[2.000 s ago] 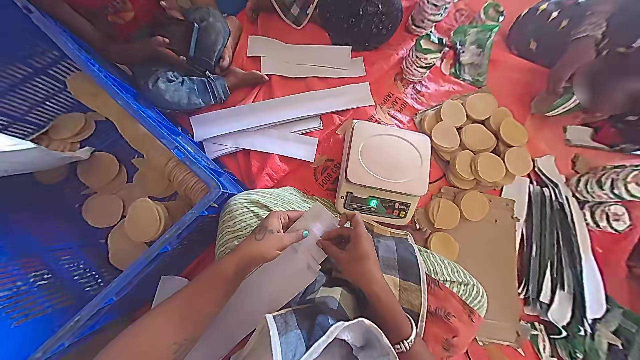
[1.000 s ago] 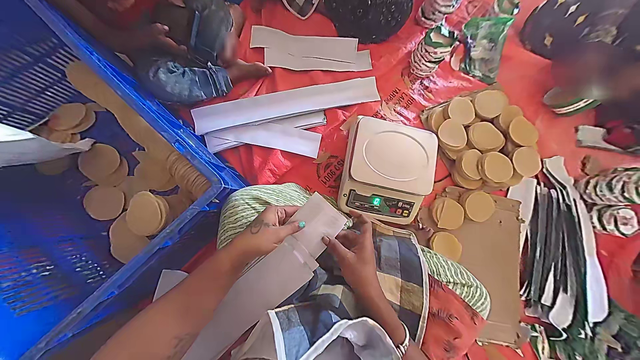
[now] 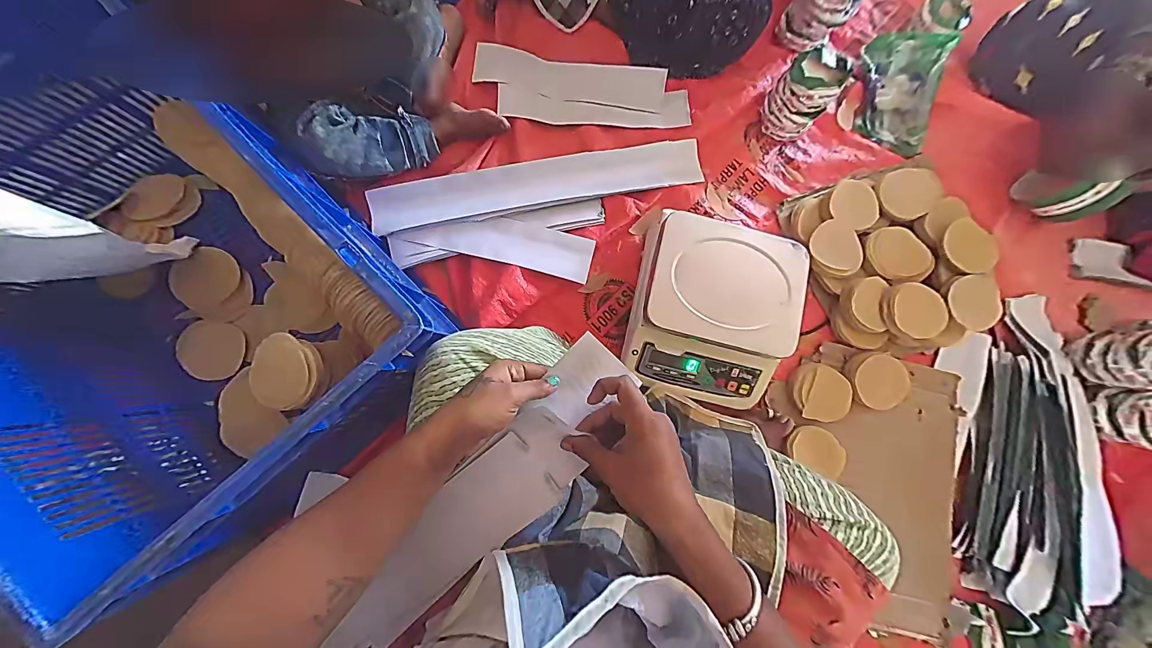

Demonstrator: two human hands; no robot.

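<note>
Over my lap my left hand (image 3: 508,396) grips the upper left edge of a long pale paper strip (image 3: 468,513), thumb on top. My right hand (image 3: 630,441) pinches the strip's right edge between thumb and fingers. Small slits show in the strip near my fingers, and its upper end looks like an overlapping piece. Just beyond my hands sits a white digital scale (image 3: 727,288) with a bare pan and a lit display. More white strips (image 3: 540,184) lie on the red tarpaulin beyond my left hand.
At left stands a blue plastic crate (image 3: 418,319) with flat tan discs (image 3: 288,369). Right of the scale, more discs (image 3: 900,256) are stacked by a cardboard sheet (image 3: 909,504). Dark and white strips (image 3: 1035,468) lie farther right. Other people sit across the tarpaulin.
The strip has been shifted and turned between my hands, and its slits now show. My right hand has moved from the strip's upper end to its right edge.
</note>
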